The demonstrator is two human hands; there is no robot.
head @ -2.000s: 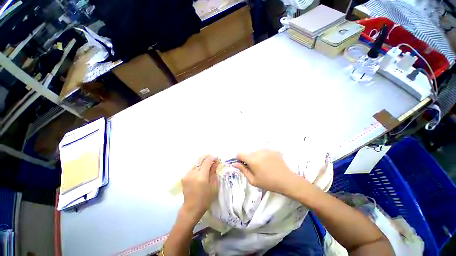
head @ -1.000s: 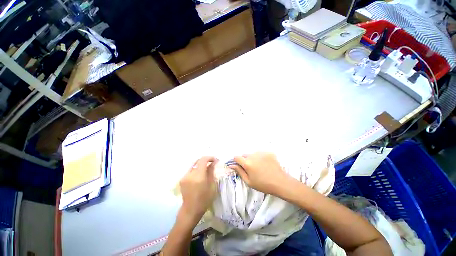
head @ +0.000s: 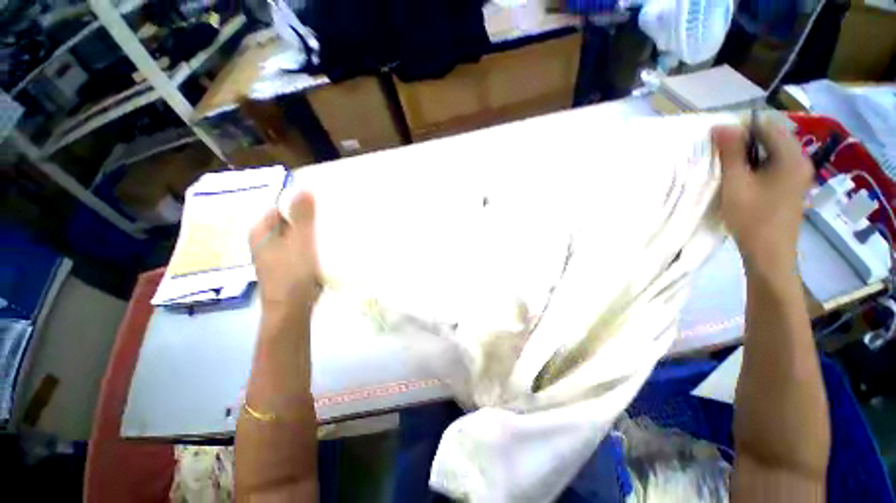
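A cream-white garment (head: 589, 305) is stretched out in the air between my two hands, above the white table (head: 187, 373). Its lower part hangs in folds over the table's near edge. My left hand (head: 285, 251) grips one edge at the left, beside the papers. My right hand (head: 764, 187) grips the other side at the upper right. A small dark tool (head: 756, 149) shows at my right hand's fingers. The cloth is overexposed, so its pattern barely shows.
Papers (head: 221, 231) lie at the table's left. A grey block stack (head: 709, 88), a white power strip (head: 853, 231) and a red basket (head: 835, 147) are at the far right. A blue basket (head: 845, 413) stands below at right. A measuring tape (head: 393, 389) runs along the near edge.
My hands have moved from close together over the bunched garment to far apart and up. The cloth is now spread between them. The camera view has shifted.
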